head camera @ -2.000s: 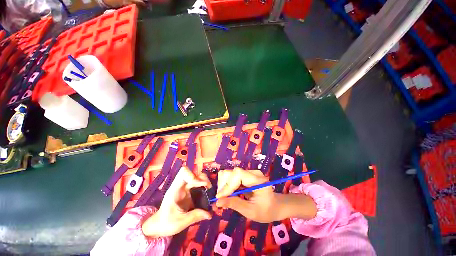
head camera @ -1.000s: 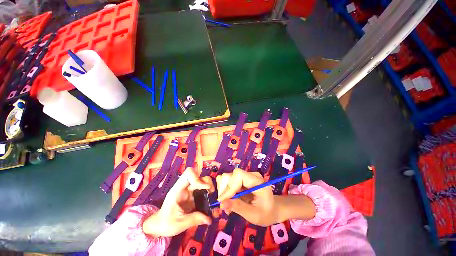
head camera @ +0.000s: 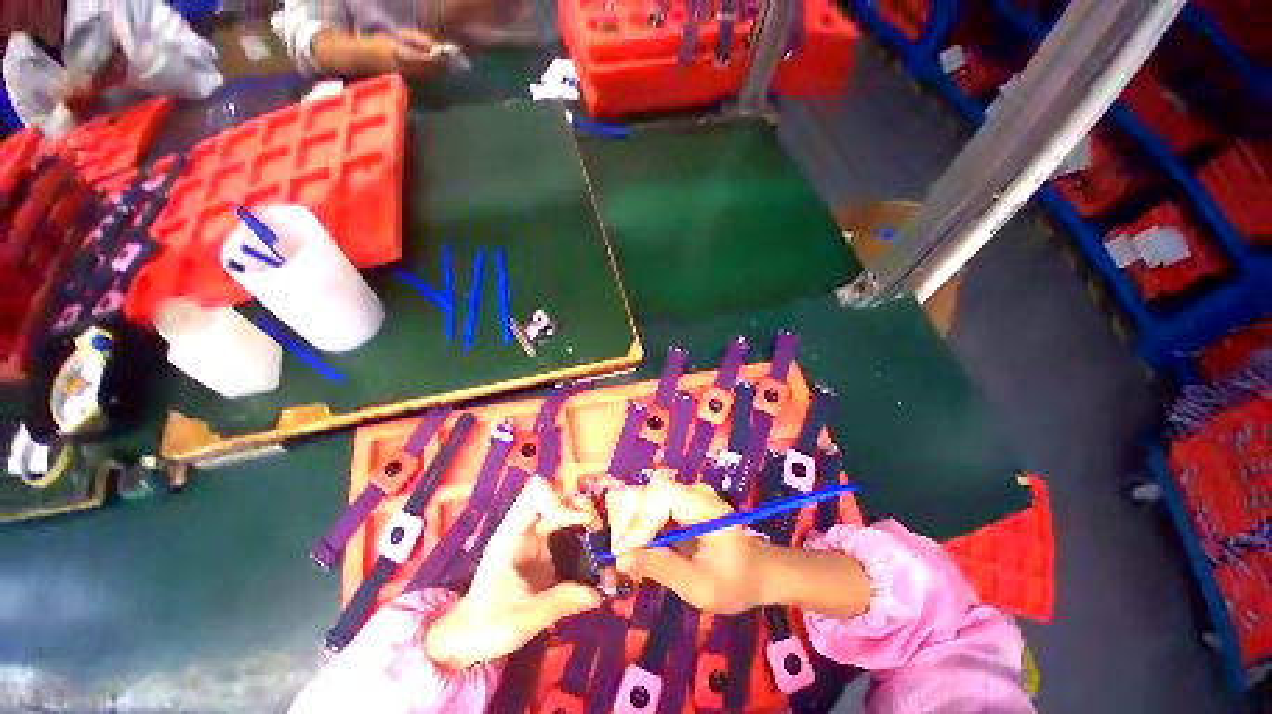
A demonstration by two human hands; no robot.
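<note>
My left hand (head camera: 519, 586) holds a small dark watch (head camera: 573, 554) between thumb and fingers. My right hand (head camera: 698, 552) grips a thin blue stick tool (head camera: 765, 513), its tip at the watch's right edge. Both hands are close together over an orange-red tray (head camera: 586, 417). The tray holds several watches on dark purple-black straps, with small white or red squares on them, such as a white-squared one (head camera: 400, 536) at its left. The fingers partly hide the watch.
A raised green board (head camera: 516, 181) bears a white cup (head camera: 310, 286) with blue sticks, a white bottle (head camera: 221, 349), loose blue sticks (head camera: 474, 300) and a small metal part (head camera: 534, 329). An empty red tray (head camera: 300, 175) leans behind. Another person's hand (head camera: 398, 53) is at the far bench. A pale post stands right.
The whole view has shifted so the bench sits lower in the picture, and another person's hand and sleeve now show at the top. My hands keep the same hold on watch and stick.
</note>
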